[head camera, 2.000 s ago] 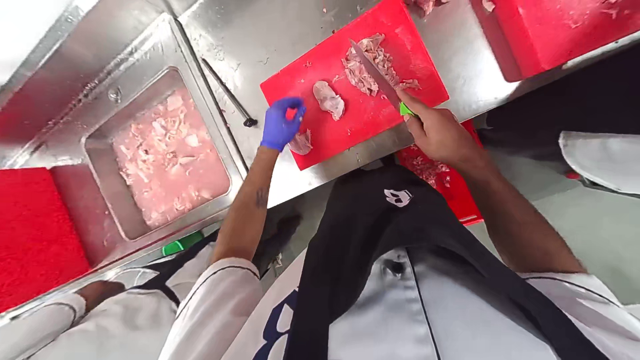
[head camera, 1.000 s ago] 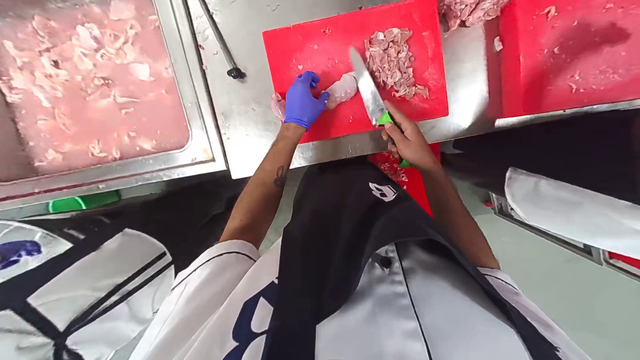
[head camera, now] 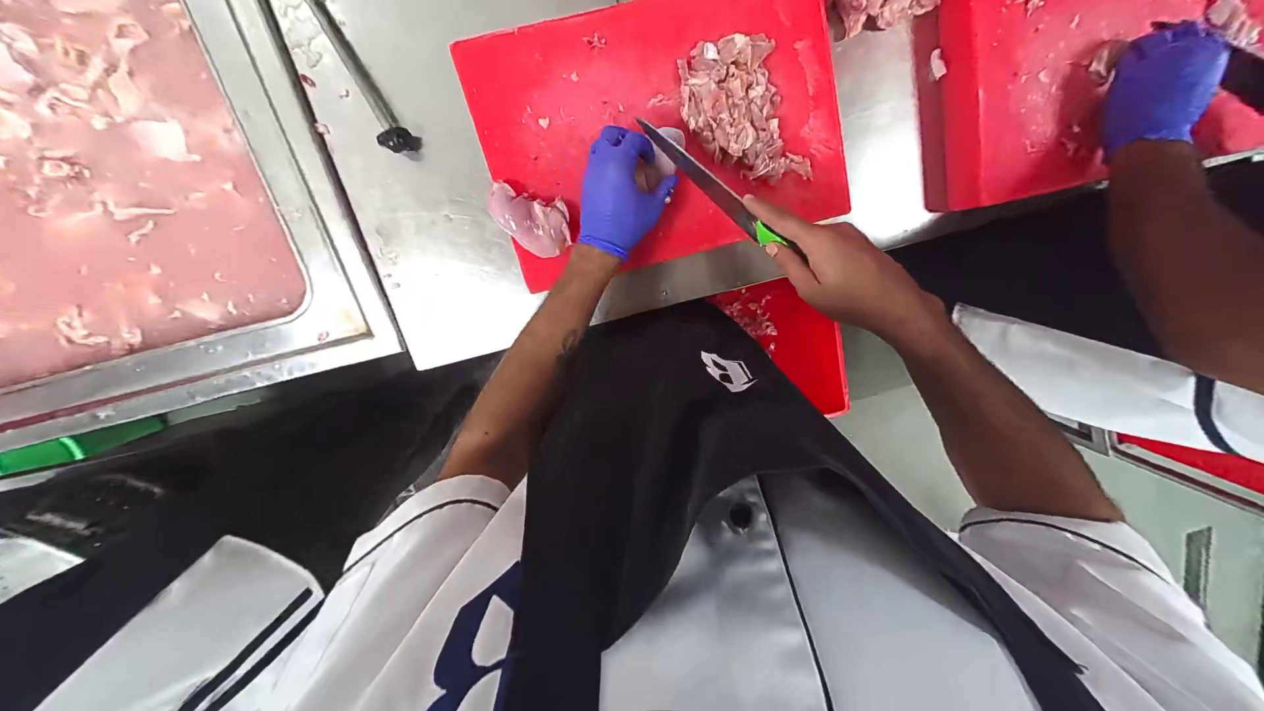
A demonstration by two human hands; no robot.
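Observation:
My left hand (head camera: pixel 622 193), in a blue glove, holds down a piece of raw meat (head camera: pixel 664 153) on a red cutting board (head camera: pixel 553 89). My bare right hand (head camera: pixel 839 262) grips a kitchen knife (head camera: pixel 711 186) with green on its handle; the blade slants up and left, its tip beside the held piece. A pile of cut raw meat (head camera: pixel 736 104) lies to the right of the blade. Another whole piece of raw meat (head camera: pixel 530 219) rests at the board's left edge, left of my left hand. The glove partly hides the held piece.
At left is a steel sink (head camera: pixel 341 296) with meat pieces in pinkish liquid. A dark rod (head camera: pixel 360 74) lies on the steel counter (head camera: pixel 444 197). A co-worker's gloved hand (head camera: pixel 1165 89) is over another red board (head camera: pixel 1027 148) at right. A red container (head camera: pixel 805 346) with scraps sits below the counter edge.
A co-worker's gloved hand has come into view at the right board. One second ago my left hand lay farther left on the board, and the knife pointed more steeply upward.

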